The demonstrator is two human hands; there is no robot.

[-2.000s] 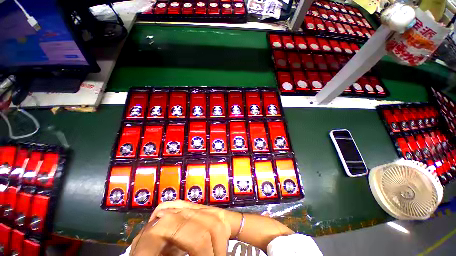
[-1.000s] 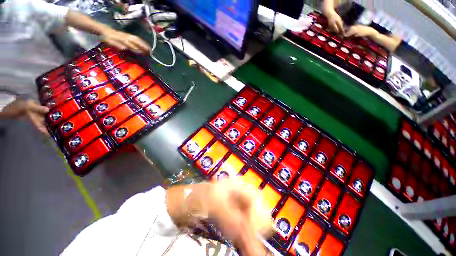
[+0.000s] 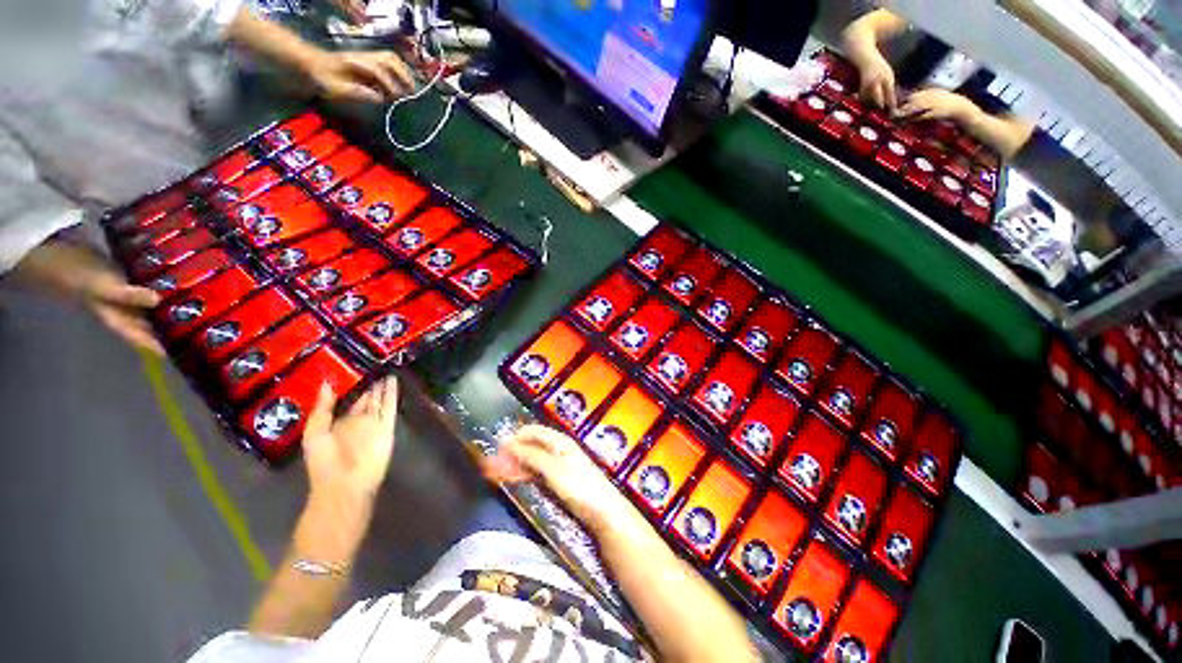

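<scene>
A black tray of red units (image 3: 305, 246) is at the left, tilted, partly over the bench edge, with another person's hand at its left side. My left hand (image 3: 350, 440) is at its near edge, fingers spread, fingertips overlapping the rim; a firm grip does not show. My right hand (image 3: 551, 466) is empty, loosely curled above the bench edge, beside the second tray. That second full tray (image 3: 739, 415) lies flat on the green bench; its units run from red to orange, each with a round emblem.
A monitor (image 3: 603, 58) with white cables (image 3: 421, 123) stands at the back. Beyond the green conveyor belt (image 3: 856, 246), another person's hands (image 3: 940, 104) are over a tray. More trays (image 3: 1102, 479) lie at the right. A phone (image 3: 1021, 644) is at the bottom right. The other person (image 3: 78, 156) stands at the left.
The view has swung left since the first frame. The other person's tray has shifted right, towards the bench. My left hand has appeared at its edge; my right hand shows clearly beside the second tray.
</scene>
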